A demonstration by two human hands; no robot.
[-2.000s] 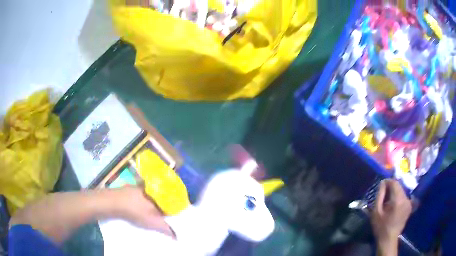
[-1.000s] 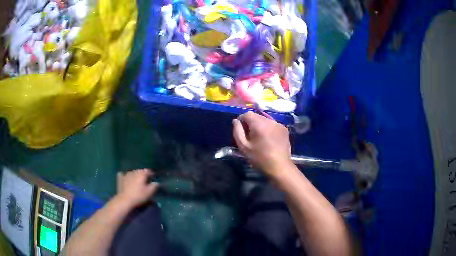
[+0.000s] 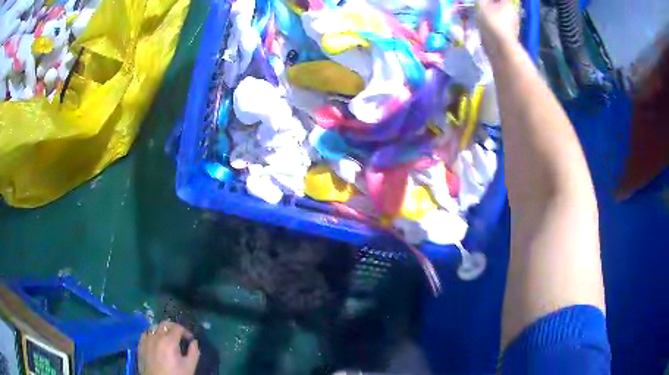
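Note:
Limp unstuffed plush skins (image 3: 268,146) fill the blue crate (image 3: 275,214) in a heap, white with yellow bits and pink, blue and purple strands. My right hand (image 3: 500,16) reaches over the heap at the far right of the crate. It is cut off by the top edge and blurred, so its grip cannot be made out. My left hand (image 3: 169,350) is low at the left beside the blue stool, loosely curled, with nothing seen in it.
An open yellow sack (image 3: 88,157) holding white and coloured toys or skins stands at the upper left. The blue stool (image 3: 110,329) bears the scale (image 3: 45,359), cut off at the lower left. The blue machine (image 3: 631,271) is at the right. A white disc (image 3: 471,265) hangs by the crate's near right corner.
The plump unicorn, in my left hand at first, has left the view. My right hand has moved from the crate's near edge to its far right. The view has shifted towards the crate.

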